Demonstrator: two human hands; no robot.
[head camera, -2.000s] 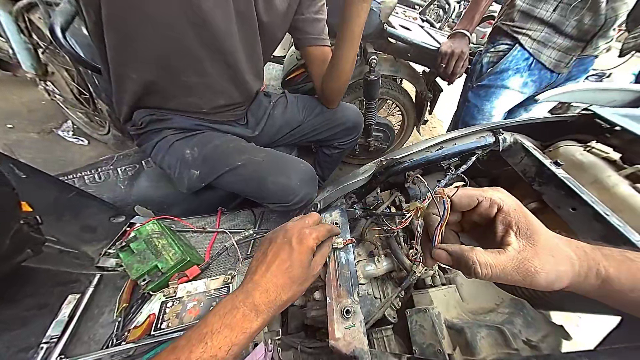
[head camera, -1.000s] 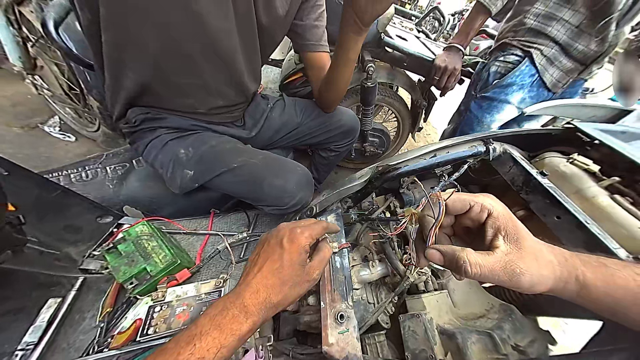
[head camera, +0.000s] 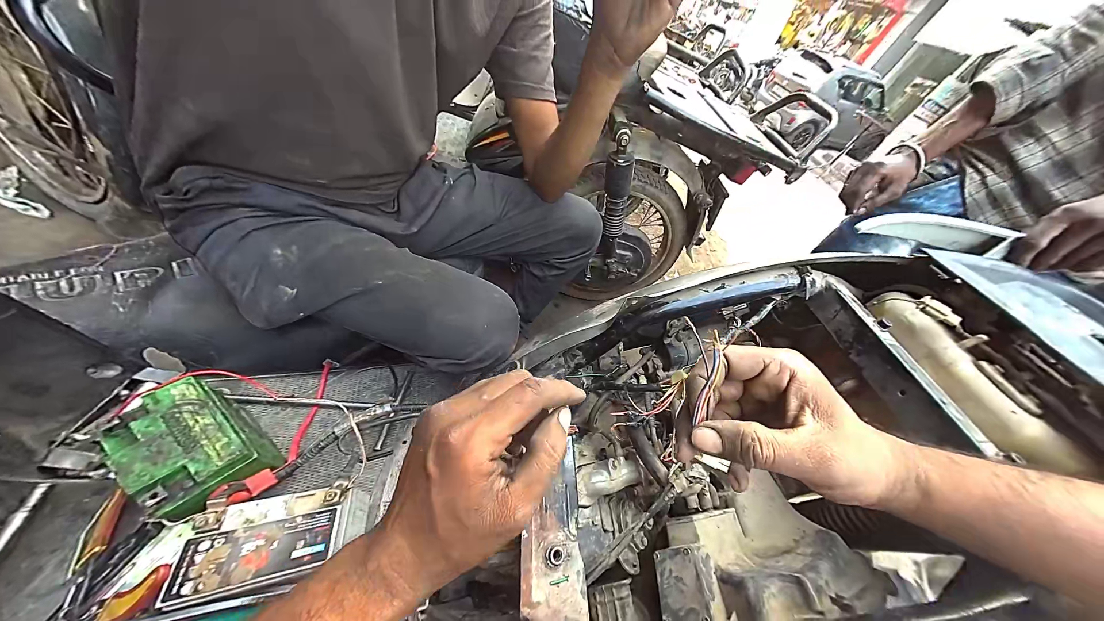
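Observation:
Between the thumb and fingers of my right hand (head camera: 768, 423) is a bundle of thin multicoloured wires (head camera: 709, 379), held above the exposed engine bay of a scooter. More of the wiring loom (head camera: 664, 401) runs down among the engine parts. My left hand (head camera: 492, 466) hovers over the metal frame rail (head camera: 552, 561), its thumb and index finger bent towards each other near small wire ends. Whether it pinches anything is hidden.
A green battery (head camera: 185, 444) with red leads and a second battery (head camera: 259, 548) lie at left on the footboard beside hand tools. A seated person (head camera: 345, 241) is across from me. Another person's hand (head camera: 880, 181) is at upper right, near a parked motorcycle (head camera: 638, 207).
My left hand has lifted off the frame rail a little, its fingers more curled. My right hand keeps the wires. The person at the right now shows a second hand.

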